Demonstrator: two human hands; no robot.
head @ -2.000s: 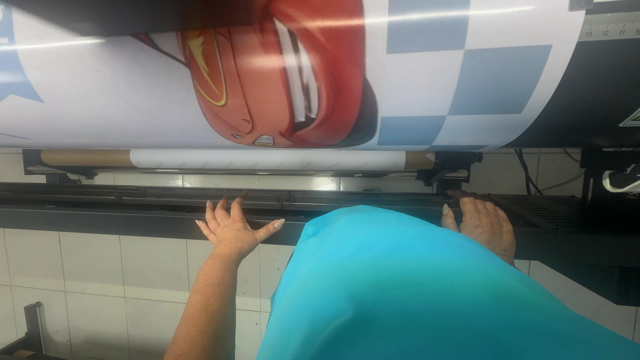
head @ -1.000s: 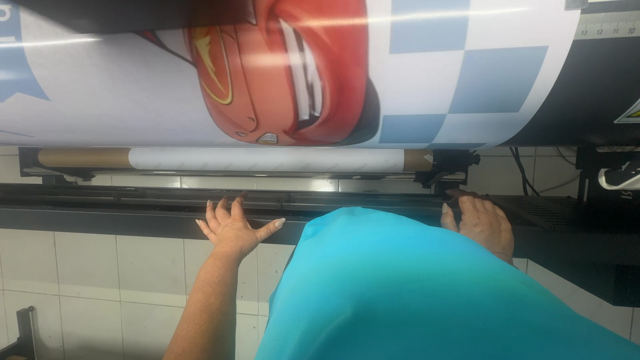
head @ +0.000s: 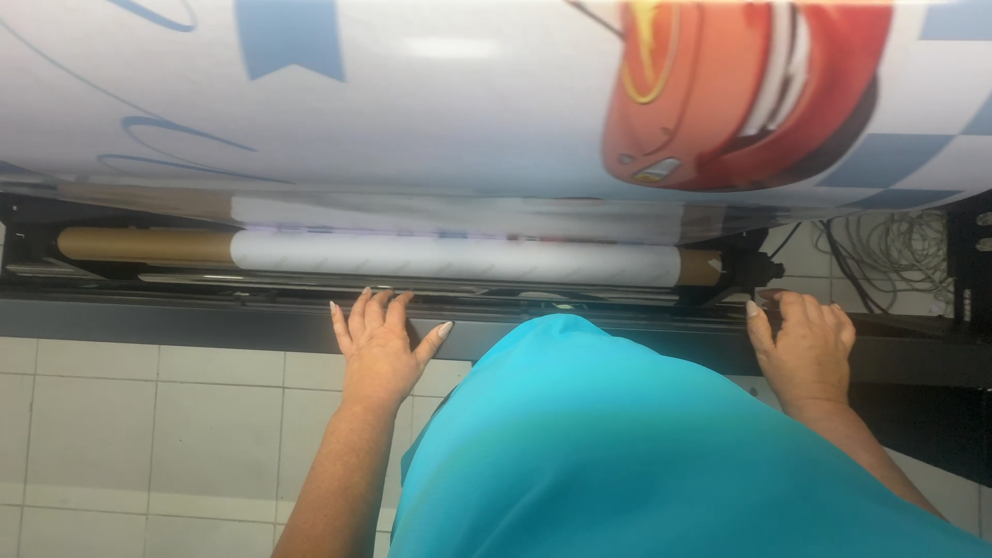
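Note:
My left hand (head: 381, 341) rests with spread fingers on the dark metal bar (head: 194, 325) at the front of a wide-format printer. My right hand (head: 806, 341) lies over the same bar farther right, fingers bent over its far edge and thumb apart; its fingertips are partly hidden. Neither hand shows an object in it. Beyond the bar, a roll of white print media (head: 457, 256) on a brown cardboard core (head: 147, 243) lies level. Above it hangs the printed sheet (head: 465, 116), with a red cartoon car, blue shapes and blue-and-white checks.
Coiled pale cables (head: 891, 252) and black leads lie on the floor behind the roll's right end. A black roll holder (head: 756, 270) carries that end. Light floor tiles (head: 217, 442) show below the bar. My turquoise shirt (head: 589, 434) covers the lower middle of the view.
The view has shifted, showing more of the printed sheet's left side and the cables at right. Both hands stay on the bar in much the same pose.

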